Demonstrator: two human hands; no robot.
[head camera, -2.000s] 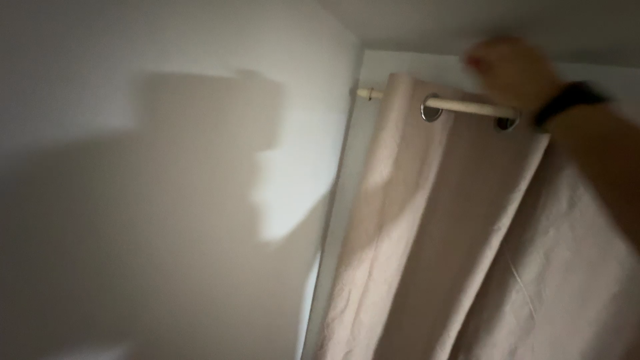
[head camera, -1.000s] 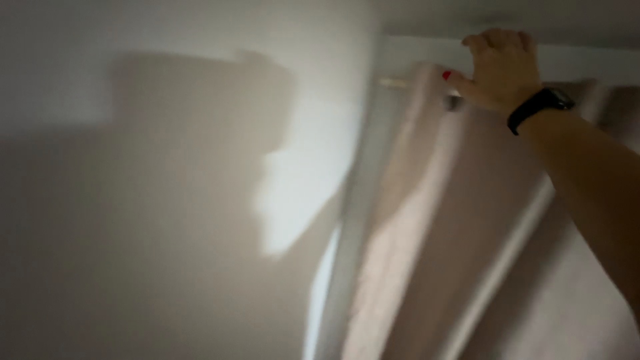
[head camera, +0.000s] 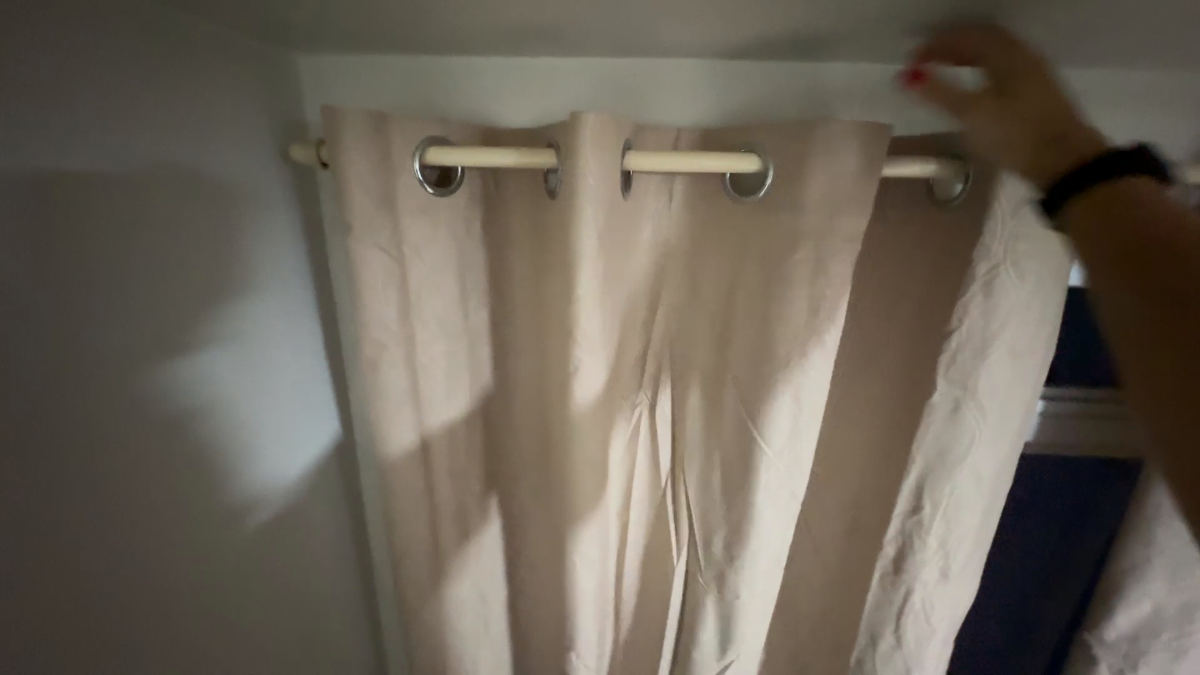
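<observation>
A beige-pink curtain (head camera: 712, 309) hangs in folds from a pale rod (head camera: 492, 157), which passes through its metal grommets (head camera: 438, 167). My right hand (head camera: 1012, 103), blurred, with a red thumbnail and a black band on the wrist, is raised near the ceiling at the upper right. It is over the curtain's right part, close to the grommet (head camera: 951, 181) there. Its fingers are curved, with a gap between thumb and fingers, and nothing shows in them. My left hand is out of view.
A wall (head camera: 169, 375) with a shadow on it stands at the left, and the ceiling (head camera: 581, 28) is close above the rod. Beyond the curtain's right edge, a dark window (head camera: 1041, 553) with a pale crossbar (head camera: 1078, 422) shows. More pale fabric (head camera: 1148, 581) hangs at the lower right.
The view has swung to the right, showing more curtain and the window. My right hand, at the curtain's upper left part a second ago, is now over its right part.
</observation>
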